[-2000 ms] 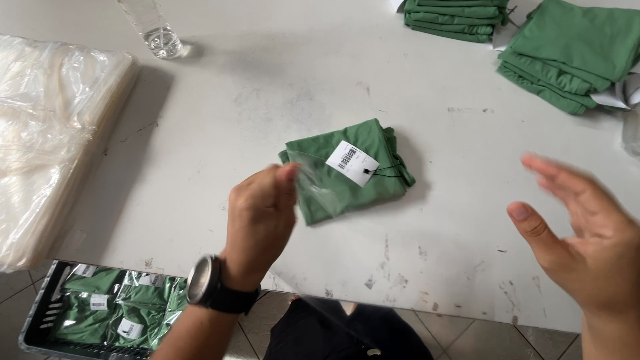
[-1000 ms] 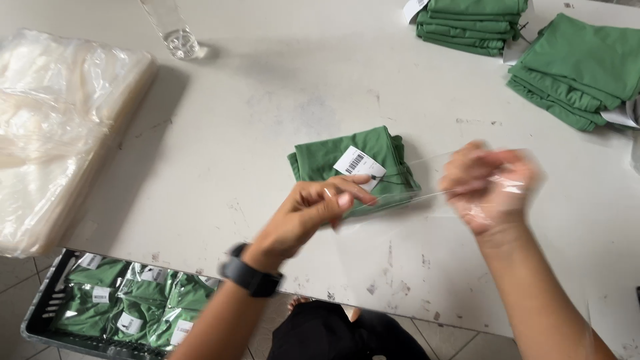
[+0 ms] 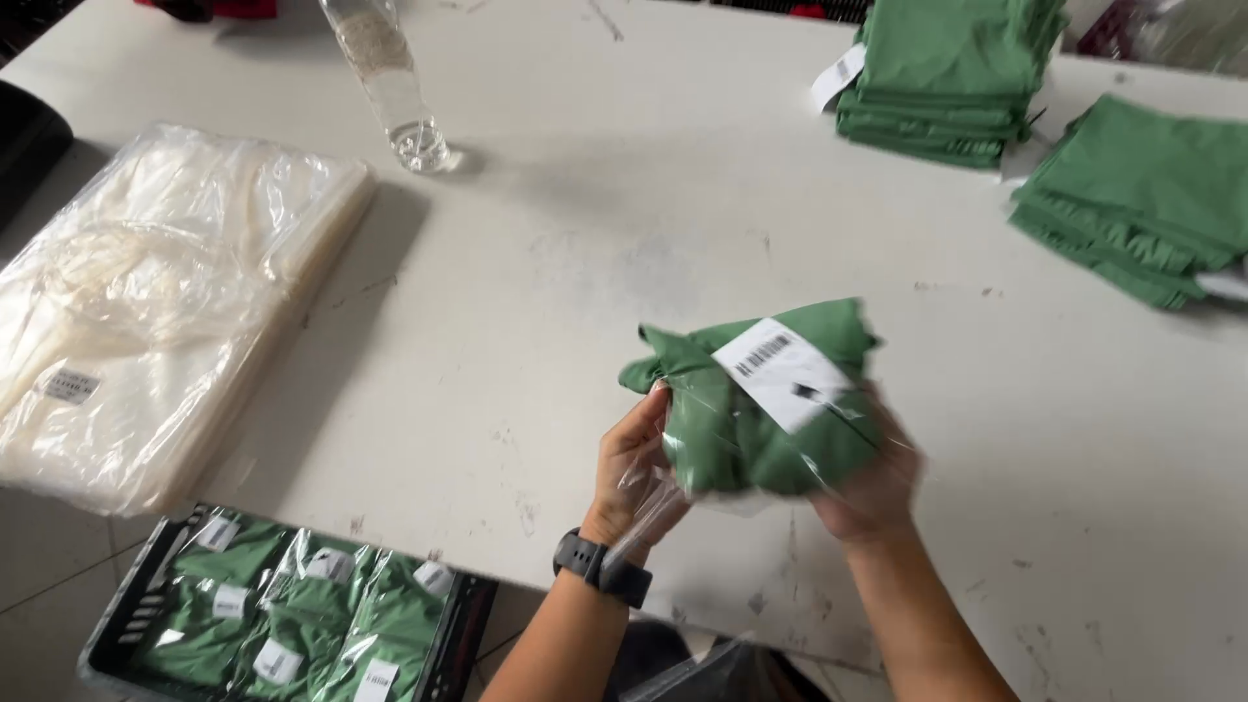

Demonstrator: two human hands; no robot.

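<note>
A folded green garment (image 3: pixel 712 429) with a white barcode tag (image 3: pixel 783 374) is held above the front part of the white table, its lower part inside a clear plastic bag (image 3: pixel 663 502). My left hand (image 3: pixel 634 468), with a dark watch on its wrist, grips the garment and bag at the left side. On the right side my right hand (image 3: pixel 877 478) grips them too, its fingers partly hidden behind the fabric and slightly blurred.
A thick stack of clear plastic bags (image 3: pixel 175 292) lies at left. A clear glass bottle (image 3: pixel 390 88) stands at the back. Stacks of green garments (image 3: pixel 955 68) (image 3: pixel 1150 195) lie at right. Below the table's front edge (image 3: pixel 507 577), a black crate (image 3: pixel 468 624) holds bagged green garments.
The garment lay on the table and is now lifted in both hands, partly inside the bag. A second ago both hands held the clear plastic over it; my right hand has moved in from the right.
</note>
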